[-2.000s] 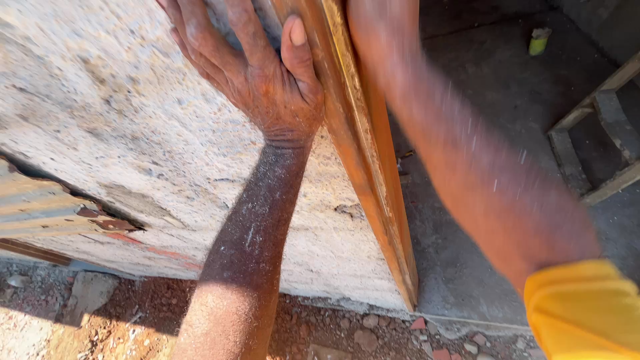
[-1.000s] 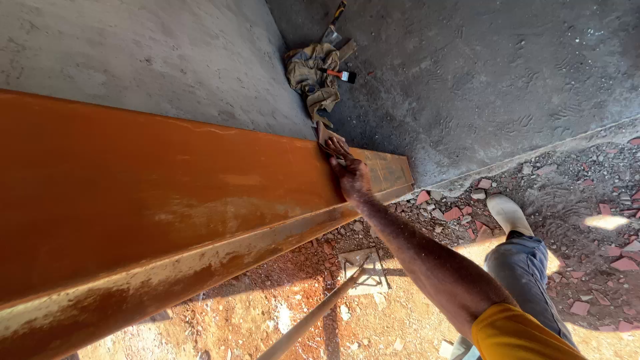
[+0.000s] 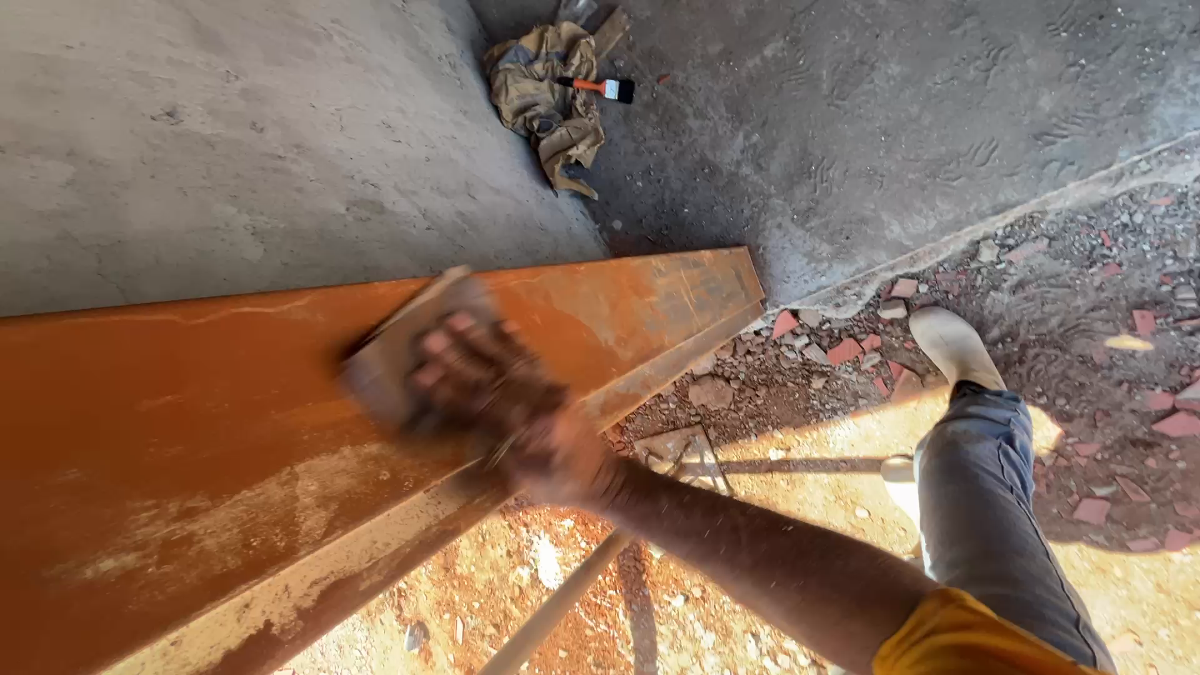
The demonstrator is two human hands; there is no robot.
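My right hand (image 3: 487, 384), blurred, presses a bent greyish-brown sheet (image 3: 380, 375), which looks like sandpaper, against the broad face of an orange-brown door frame (image 3: 234, 422). The fingers lie over the sheet, and its upper edge reaches the frame's wall-side edge. Pale scuffed patches show on the face, and the stepped lip along the lower side is worn lighter. My left hand is out of view.
Against the grey wall (image 3: 234, 150), a crumpled brown cloth (image 3: 539, 80) lies on the concrete floor (image 3: 844, 122) with a paintbrush (image 3: 600, 88). Broken tile rubble (image 3: 844, 352), a wooden pole (image 3: 558, 600) and my booted foot (image 3: 952, 342) are outside the frame.
The view has swung far round since the first frame, where both hands showed. Since one second ago, my right hand has moved along the frame, away from its far end.
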